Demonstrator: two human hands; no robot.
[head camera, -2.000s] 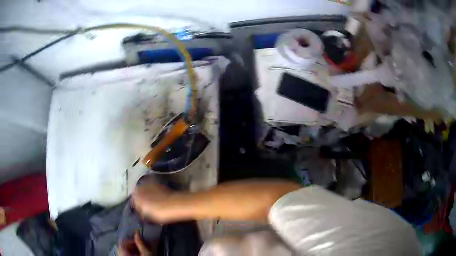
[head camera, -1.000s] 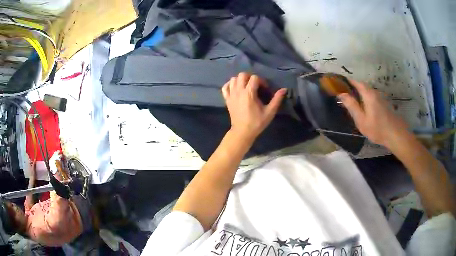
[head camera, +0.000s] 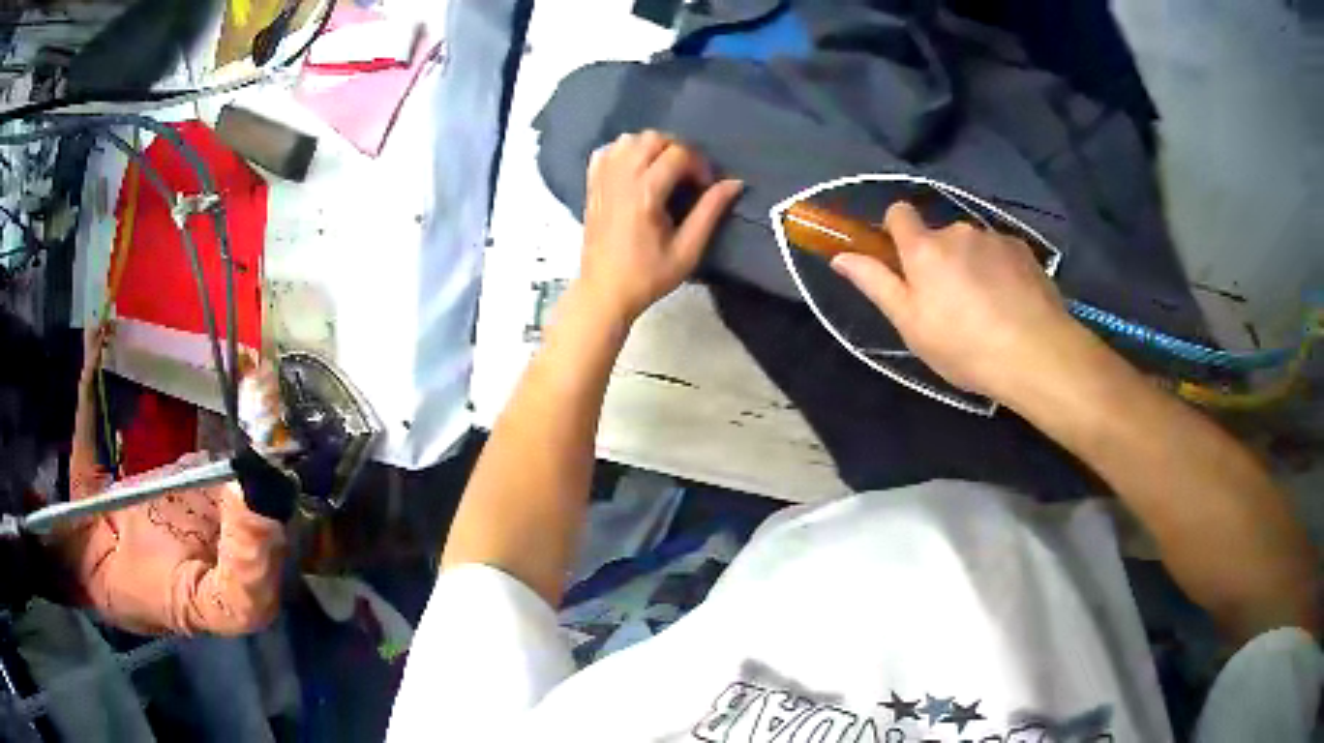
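Observation:
A dark grey garment piece (head camera: 857, 124) lies over a long form with a rounded left end, and its black part hangs below toward me. My right hand (head camera: 966, 298) is closed around the orange-brown handle of a steam iron (head camera: 857, 319), which rests on the garment with its white-outlined tip pointing left. My left hand (head camera: 646, 218) is on the garment near the rounded end, left of the iron's tip, thumb and fingers apart. Whether its fingertips pinch the cloth cannot be told.
A blue hose (head camera: 1147, 334) runs from the iron to the right edge. At left a person in a peach top (head camera: 182, 559) holds a second iron (head camera: 331, 421) beside a red cloth panel (head camera: 196, 240). A dark block (head camera: 269, 142) lies behind it.
Two seconds ago the view faced another side, with the iron standing unheld. Since one second ago, the iron has moved left over the grey cloth, nearer my left hand, and the view has shifted.

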